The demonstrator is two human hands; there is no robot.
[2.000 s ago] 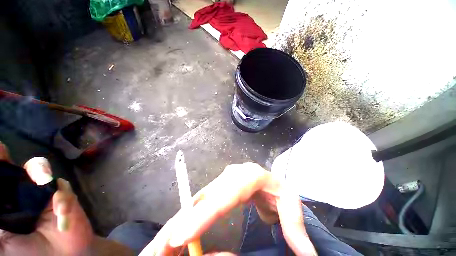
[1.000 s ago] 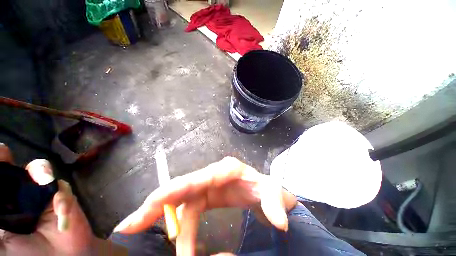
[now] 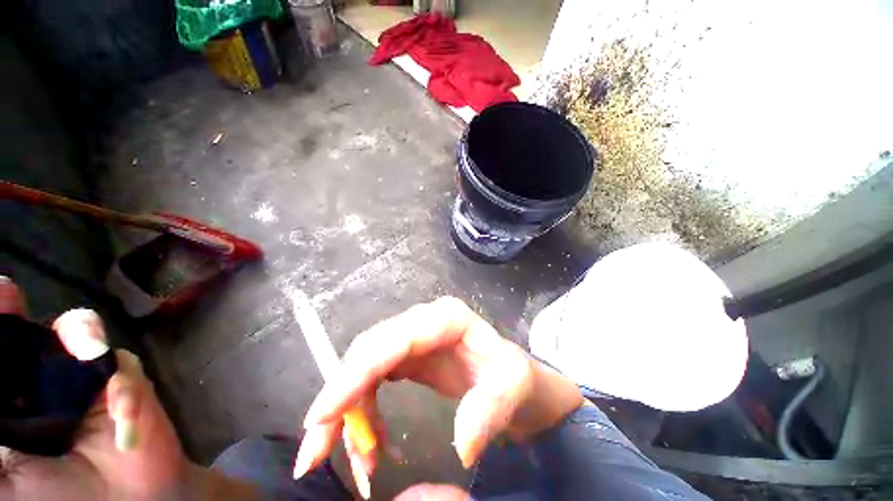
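My left hand [image 3: 127,431] is at the lower left edge, partly cut off, with its fingers around a black smartphone [image 3: 41,387] that is also cut off by the edge. My right hand [image 3: 441,357] is at the lower middle. It holds a cigarette [image 3: 319,338] between its fingers, the white end pointing up and left, the orange filter end below the fingers. The thumb is apart from the fingers.
An open black bucket [image 3: 474,213] stands beyond my right hand. A white rounded container [image 3: 641,328] is at the right, near a grey hose [image 3: 798,409]. A red dustpan [image 3: 211,238] lies left. A red cloth [image 3: 455,67] and a green-lined bin [image 3: 238,57] are at the back.
My right hand has turned and its fingers now curl down. The cigarette has shifted left since the oldest frame and tilts more. My left hand with the smartphone is nearly unmoved.
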